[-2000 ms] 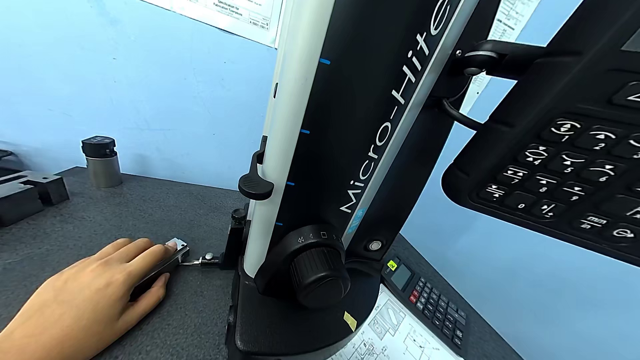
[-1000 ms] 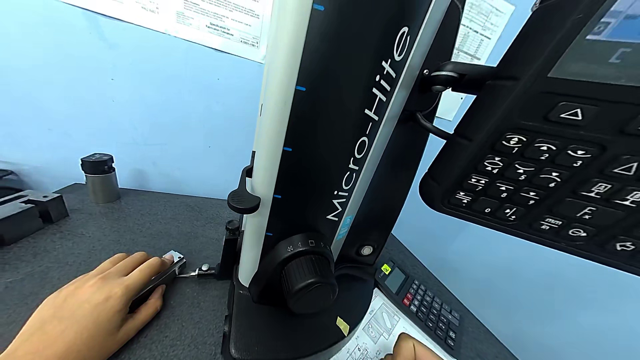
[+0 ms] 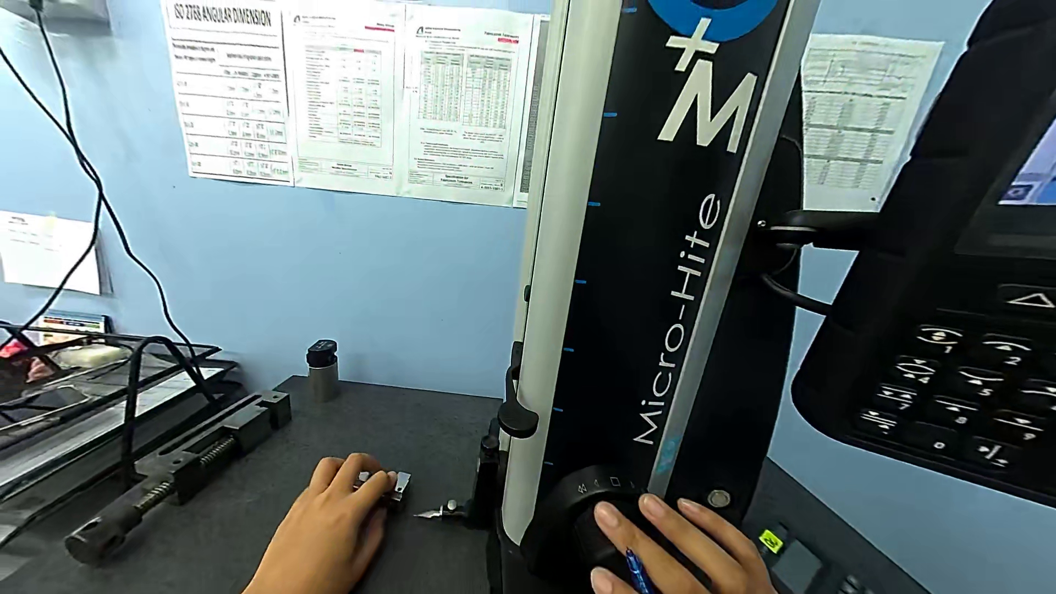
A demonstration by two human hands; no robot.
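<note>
On the dark surface plate (image 3: pixel 429 412), my left hand (image 3: pixel 334 524) holds a small metal part (image 3: pixel 400 487) under its fingers. The pointed probe (image 3: pixel 441 511) of the Micro-Hite height gauge (image 3: pixel 652 272) lies just right of that part, with a gap between them. My right hand (image 3: pixel 689 549) rests its fingers on the gauge's round black knob (image 3: pixel 590 528), and a blue pen (image 3: pixel 637 569) is tucked between the fingers. The lower part of the right hand is cut off by the frame.
A steel precision vise (image 3: pixel 198 458) lies at the left beside a black wire tray (image 3: pixel 136 404). A small black-topped cylinder (image 3: pixel 322 371) stands near the wall. The gauge's keypad panel (image 3: pixel 949 371) juts in at the right, above a calculator (image 3: pixel 796 569). Printed sheets (image 3: pixel 346 99) hang behind.
My right hand has come onto the gauge's knob; one second ago it showed only at the bottom edge. The metal part stands apart from the probe, which it met or nearly met before. The view has shifted.
</note>
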